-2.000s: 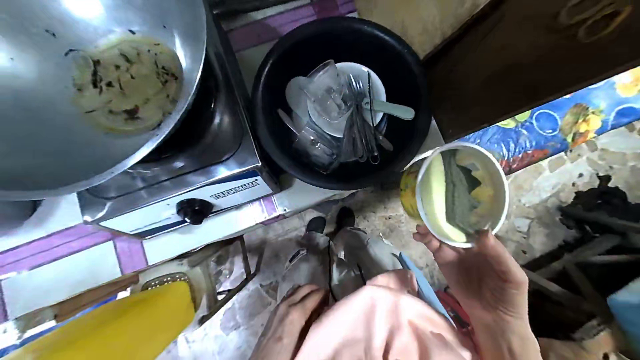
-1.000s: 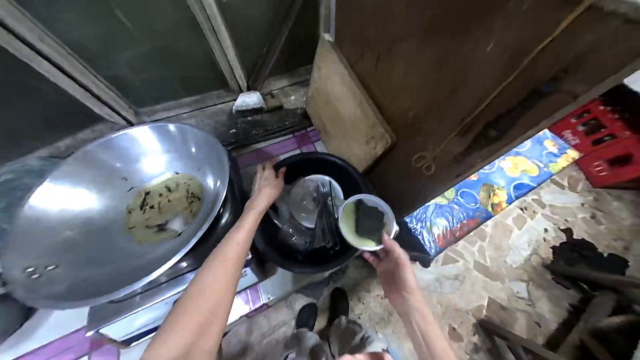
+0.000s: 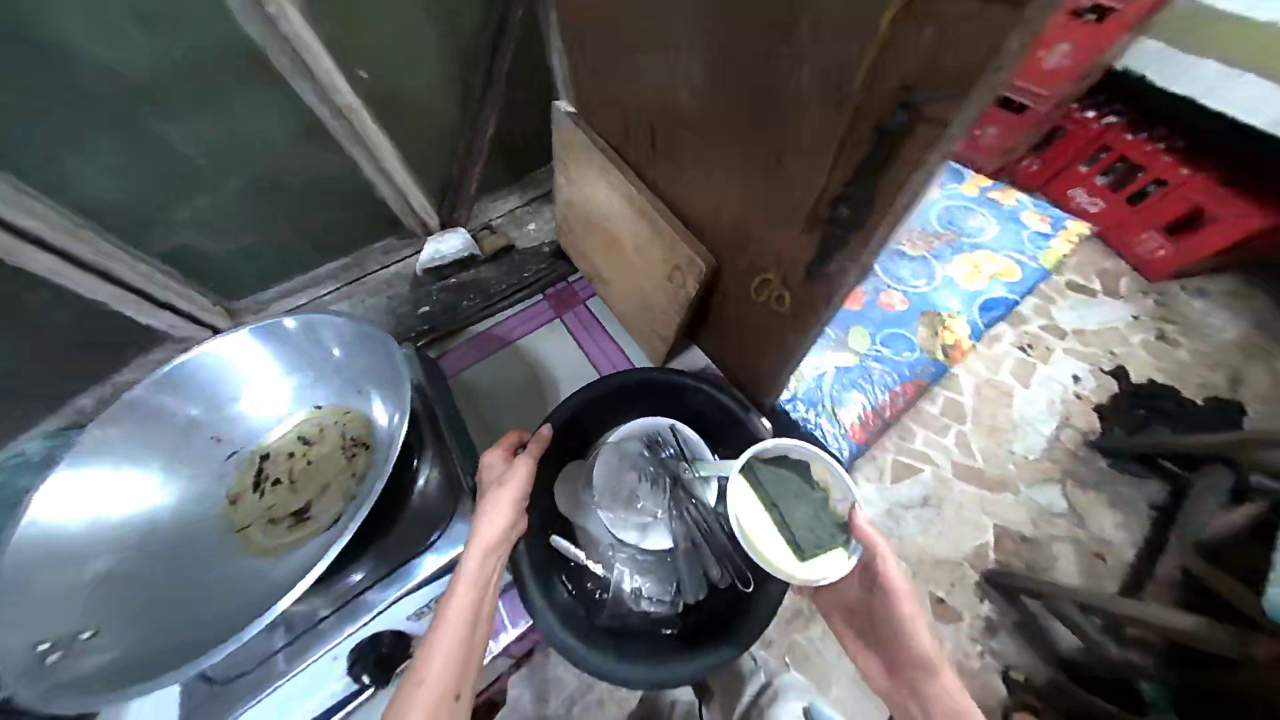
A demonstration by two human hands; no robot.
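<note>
My left hand (image 3: pixel 508 492) grips the left rim of a black basin (image 3: pixel 640 655), thumb over the edge. Inside the basin lie a white plate (image 3: pixel 628 482), clear plastic or glass items (image 3: pixel 643 590) and forks and spoons (image 3: pixel 697 530). My right hand (image 3: pixel 850 580) holds a white round tub (image 3: pixel 745 520) at the basin's right rim. A dark green scouring pad (image 3: pixel 800 505) with a pale yellow side sits in the tub. To the left, a large metal wok (image 3: pixel 130 560) on a gas stove (image 3: pixel 435 560) contains oily liquid (image 3: pixel 300 480) with dark bits.
A wooden board (image 3: pixel 625 240) leans against a brown wooden panel (image 3: pixel 740 180) behind the basin. Right of it are a blue patterned plastic cover (image 3: pixel 900 340) and red bottle crates (image 3: pixel 1150 200). Pieces of wood (image 3: pixel 1110 600) lie on the floor at the lower right.
My left hand, low near my lap two seconds ago, is now at the basin's left rim. My right hand still holds the tub. The view has swung up toward the wall and crates.
</note>
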